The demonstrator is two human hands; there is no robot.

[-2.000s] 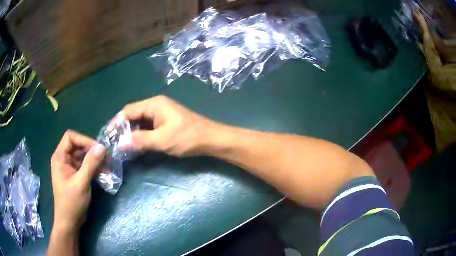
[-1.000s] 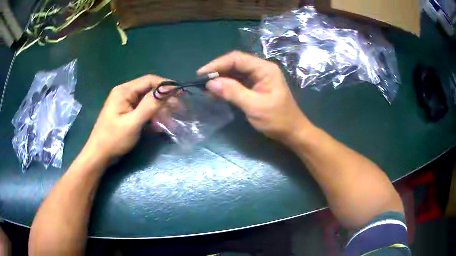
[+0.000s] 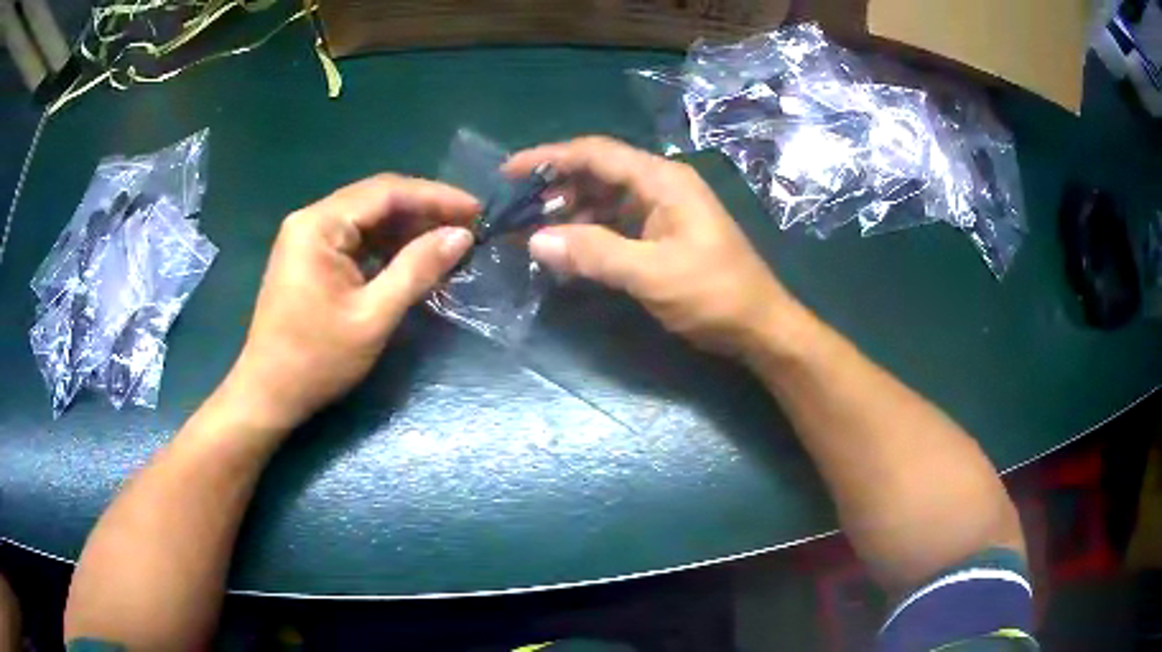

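Note:
A short black cable (image 3: 516, 210), folded, with pale metallic ends, is between my hands above the table. A clear zip-lock bag (image 3: 491, 293) hangs below and behind it; part of it shows above my left fingertips. My left hand (image 3: 363, 261) pinches the cable and bag between thumb and fingers. My right hand (image 3: 624, 229) is at the cable's plug end, thumb below and fingers above. Whether the cable is inside the bag is unclear.
A wide pile of shiny bags (image 3: 854, 140) lies at the right by a brown carton (image 3: 981, 45). A smaller pile (image 3: 121, 280) lies at the left. Yellow-green strips (image 3: 191, 38) are at the far left, a black bundle (image 3: 1098, 255) at the far right.
The view swung, and the cable came into sight between my hands. Over the last second, my left fingertips moved towards the plug end and the bag rose around the cable.

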